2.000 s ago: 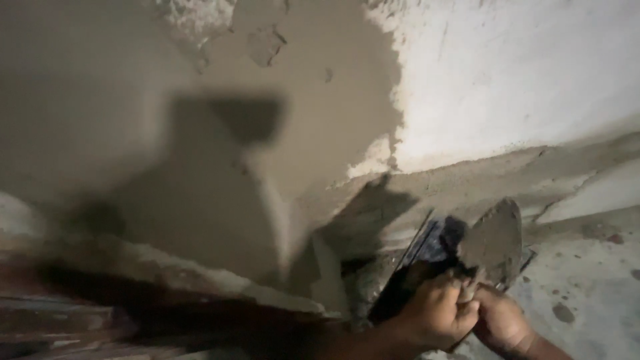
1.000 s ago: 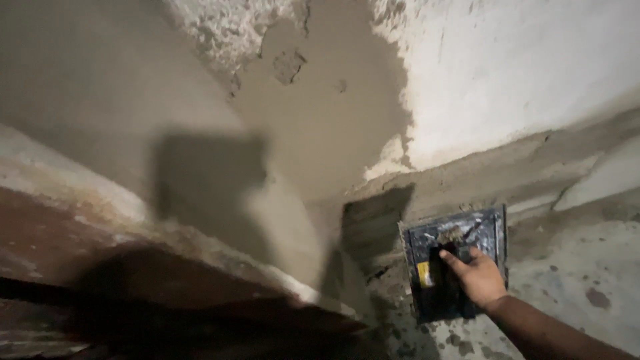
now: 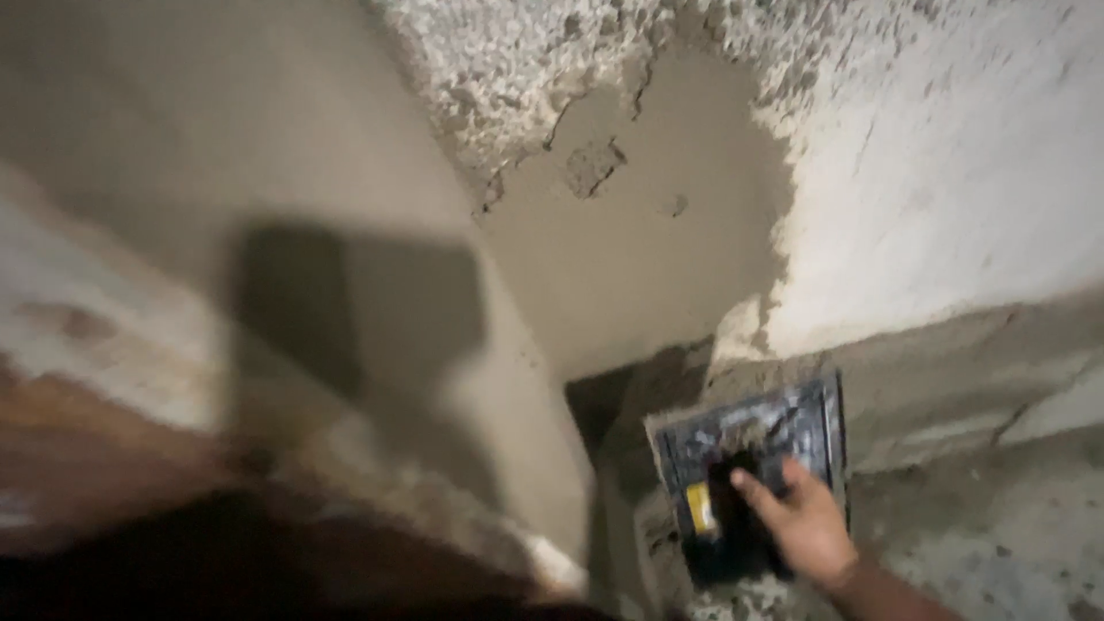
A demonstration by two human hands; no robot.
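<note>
My right hand (image 3: pixel 806 526) grips the handle of a black plastering float (image 3: pixel 759 474) at the lower right. The float's back faces me; it bears a yellow sticker and smears of mortar. Its working face is hidden. Behind and above the float lies the lower wall edge, beneath a patch of smooth grey mortar (image 3: pixel 655 276). A small rough hollow (image 3: pixel 595 168) shows in the upper part of that patch. My left hand is out of view.
Rough exposed wall (image 3: pixel 517 60) borders the patch above, and white painted wall (image 3: pixel 949 190) lies to its right. A plastered side wall (image 3: pixel 414 155) meets it at a corner. Below left runs a blurred brownish ledge (image 3: pixel 103 405). Speckled floor (image 3: pixel 992 535) shows at the lower right.
Two seconds ago both hands were together at a trowel loaded with mortar, beside the float. The trowel and my left hand have since left view; my right hand holds the float.
</note>
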